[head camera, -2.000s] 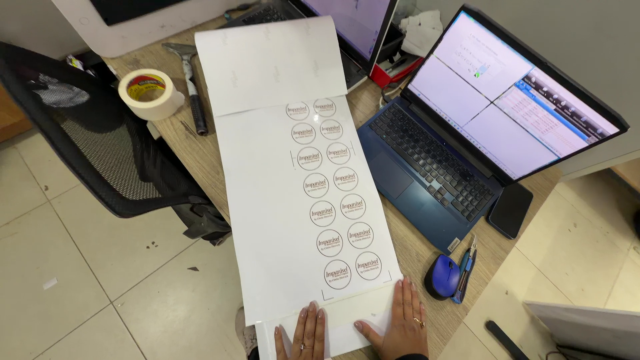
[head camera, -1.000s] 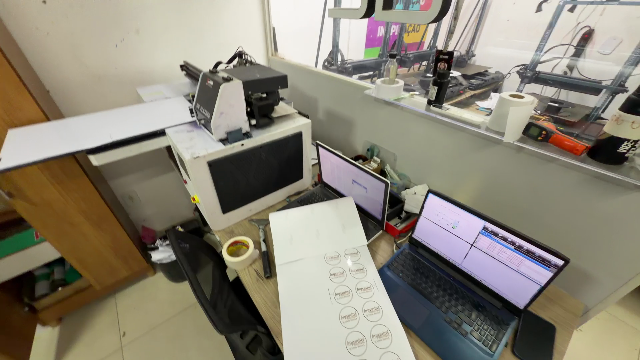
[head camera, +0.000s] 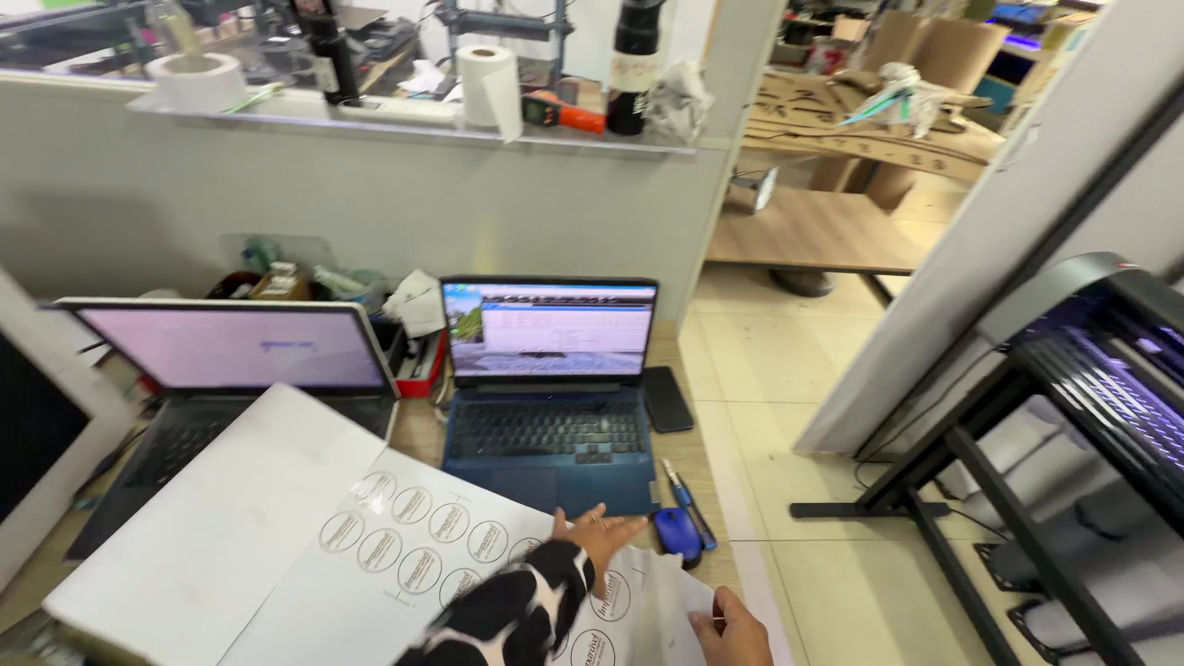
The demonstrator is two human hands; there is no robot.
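Note:
A white sheet printed with two rows of round logos (head camera: 421, 569) lies slantwise over the desk, its plain white end (head camera: 213, 518) over part of the left laptop's keyboard. My left hand (head camera: 599, 541), at the end of a black-and-white patterned sleeve, rests spread on the printed sheet near the blue laptop's front edge. At the sheet's right end, my right hand (head camera: 735, 634) pinches the edge of a whitish layer (head camera: 661, 597) that is lifted and curled above the circles. The lower part of the right hand is cut off by the frame.
A blue laptop (head camera: 550, 435), a phone (head camera: 668, 400), a blue mouse (head camera: 677, 535) and a blue-handled tool (head camera: 692, 509) sit beyond the sheet. Another laptop (head camera: 231, 351) stands at left, beside a red bin (head camera: 424, 368). A black-framed machine (head camera: 980, 462) stands on the floor at right.
The view has swung far to the right. Two seconds ago both hands lay flat at the sheet's near end; now my right hand holds up a layer's edge, and the left is spread near the blue laptop.

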